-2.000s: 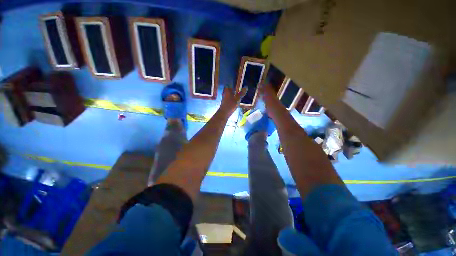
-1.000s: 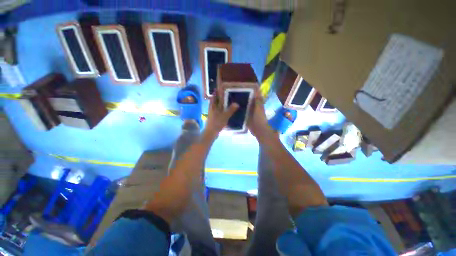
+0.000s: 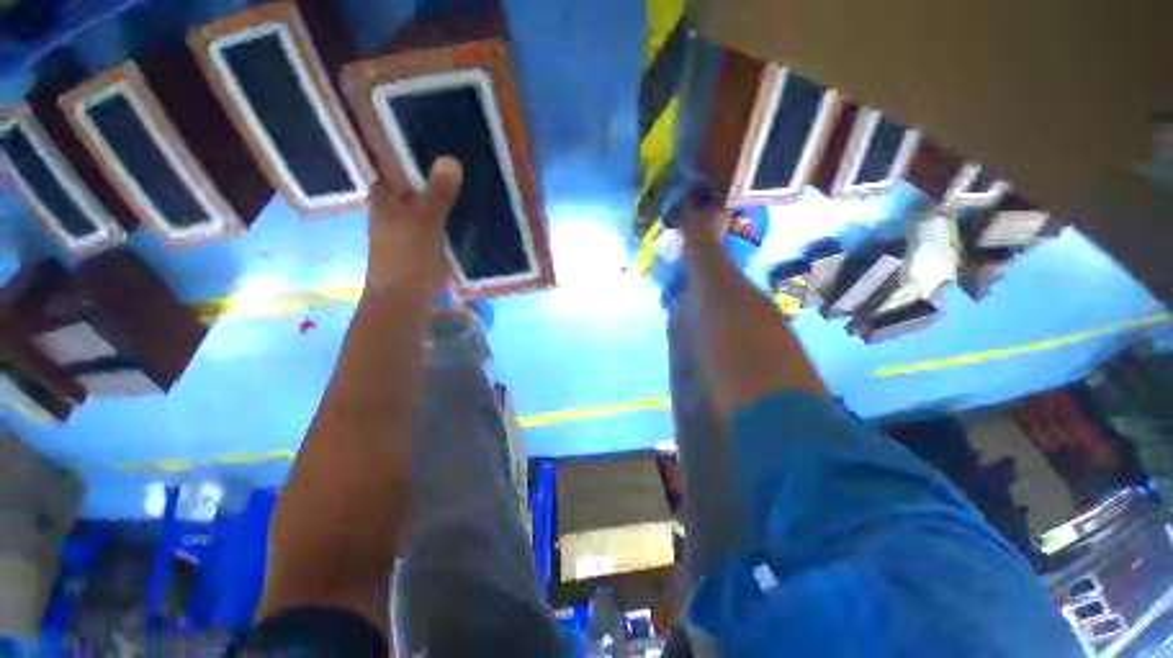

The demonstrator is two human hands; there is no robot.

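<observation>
A brown fixture stack with a white-edged dark panel on top stands or is held at upper centre. My left hand grips its near left side, thumb over the panel. Whether the stack touches the floor or another stack is hidden. My right hand is off to the right, apart from that stack, blurred and dark beside the yellow-black tape. Its fingers cannot be made out.
Three similar stacks stand in a row at upper left, with darker brown blocks below. More stacks stand right of the tape, near loose pieces. A large carton fills the upper right. Blue slippers are on the floor.
Both hands held a lifted stack in front of the legs. Now the left hand is on a stack further up and left, and the right hand has come away to the right. The view has shifted.
</observation>
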